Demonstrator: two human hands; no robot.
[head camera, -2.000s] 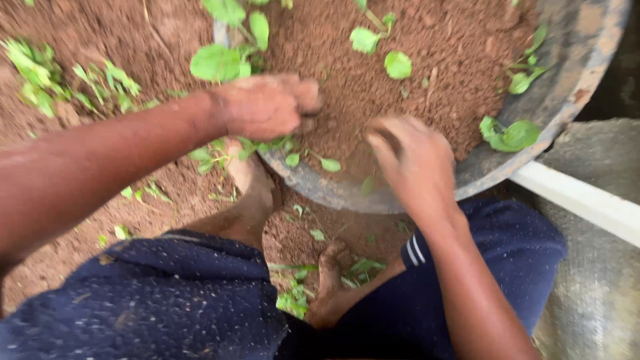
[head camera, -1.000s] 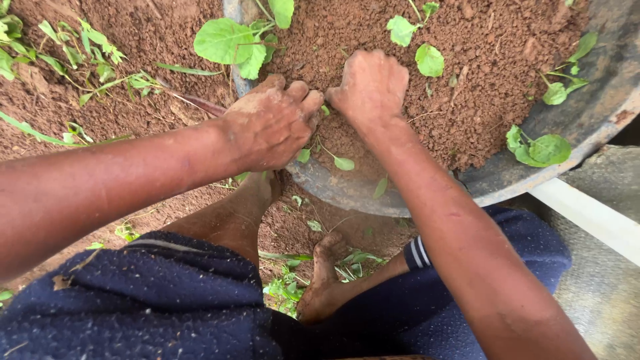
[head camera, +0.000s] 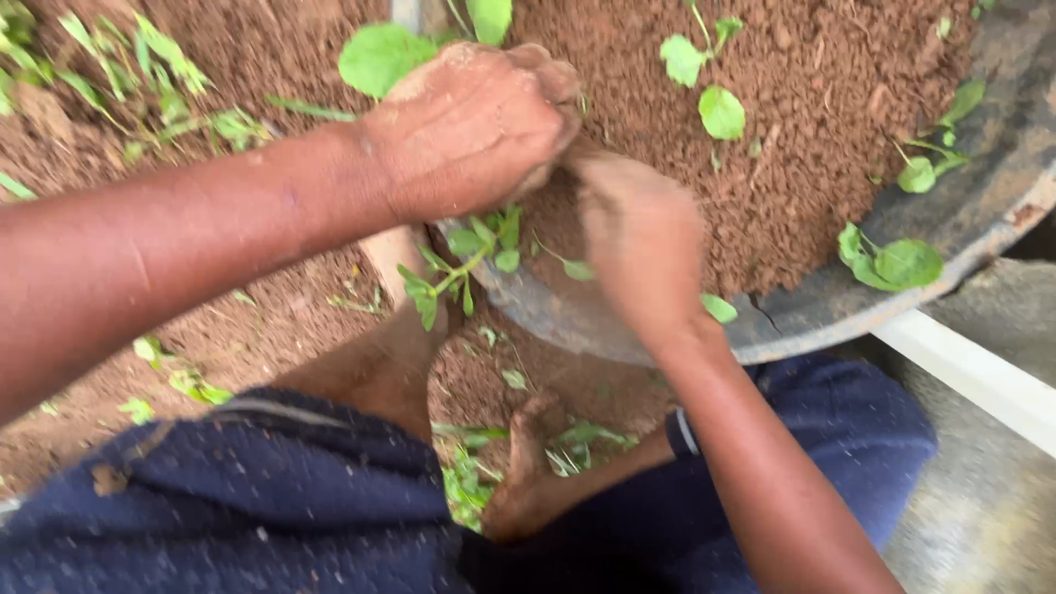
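Observation:
Reddish-brown soil (head camera: 792, 140) fills a large, worn, dark round basin (head camera: 850, 318). Over its near left part is my left hand (head camera: 487, 124), fingers curled downward and their tips hidden. A leafy green sprig (head camera: 454, 276) sticks out below this hand across the basin's rim; whether the hand grips it is unclear. My right hand (head camera: 639, 239), blurred, meets the left hand's fingers at the soil, its own fingers bent and what lies between them hidden. Small seedlings stand or lie on the soil, among them a round-leaved one (head camera: 722, 113) and another by the right wall (head camera: 895, 262).
Loose ground with scattered green cuttings (head camera: 165, 82) lies at the left. My bare feet (head camera: 528, 470) are just below the basin. A white bar (head camera: 969, 375) runs from under the rim across a grey concrete surface (head camera: 982, 495) at the lower right.
Compared with one second ago, my right hand has come down and in against my left hand's fingers. The leafy sprig now shows below my left hand.

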